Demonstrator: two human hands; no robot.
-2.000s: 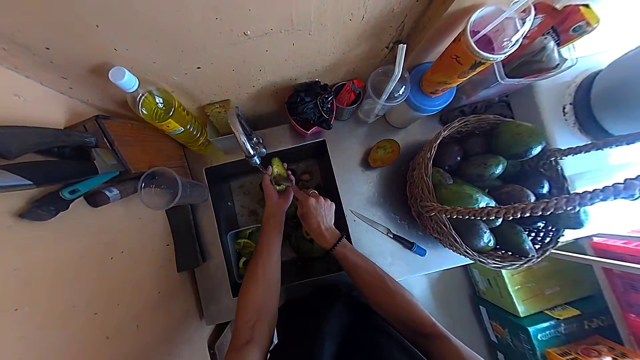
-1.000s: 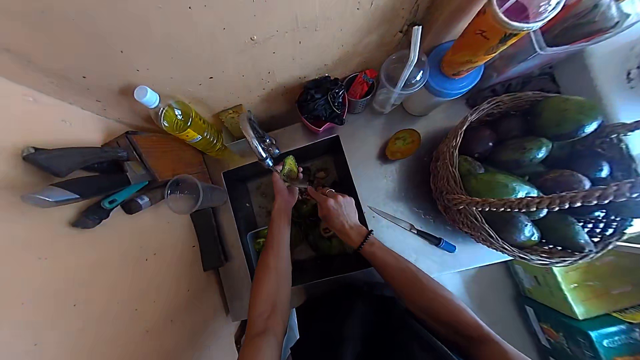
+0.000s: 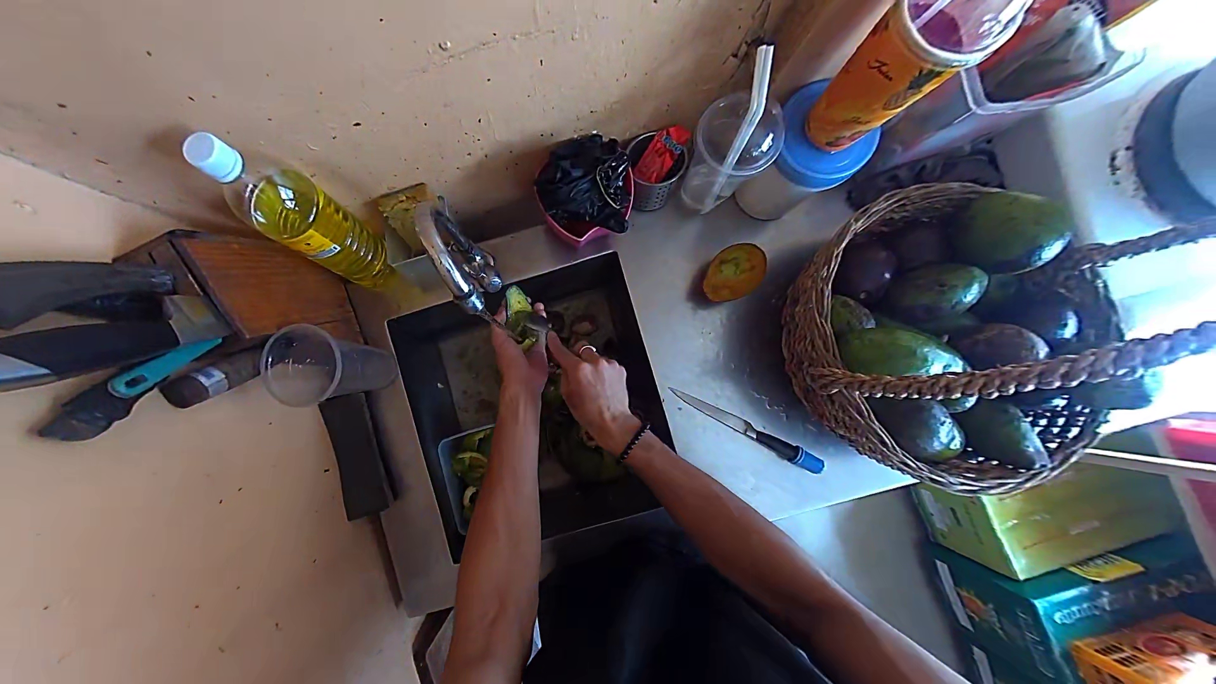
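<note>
My left hand [image 3: 521,361] holds a green avocado piece [image 3: 518,306] under the tap [image 3: 456,261], over the dark sink. My right hand [image 3: 594,385], with a ring and a beaded bracelet, grips a metal utensil [image 3: 538,324], likely a spoon, its end against the avocado; my fingers hide most of it. Below my hands, green avocados or skins [image 3: 584,456] lie in the sink [image 3: 651,380], partly hidden by my arms. A tray [image 3: 445,461] of green peelings sits at the sink's left side. On the steel counter are a cut orange-fleshed fruit half [image 3: 734,273] and a knife [image 3: 746,429].
A wicker basket [image 3: 807,351] full of avocados stands right. Behind the sink are an oil bottle [image 3: 304,223], a sponge [image 3: 404,204], a bowl with a black bag [image 3: 581,185] and a plastic cup [image 3: 731,152]. Left are a clear cup [image 3: 328,366], a knife block [image 3: 256,285] and a cleaver [image 3: 356,456].
My hands stay together near the tap, around the avocado piece. Its cut face showed more plainly one second ago. The view has shifted somewhat.
</note>
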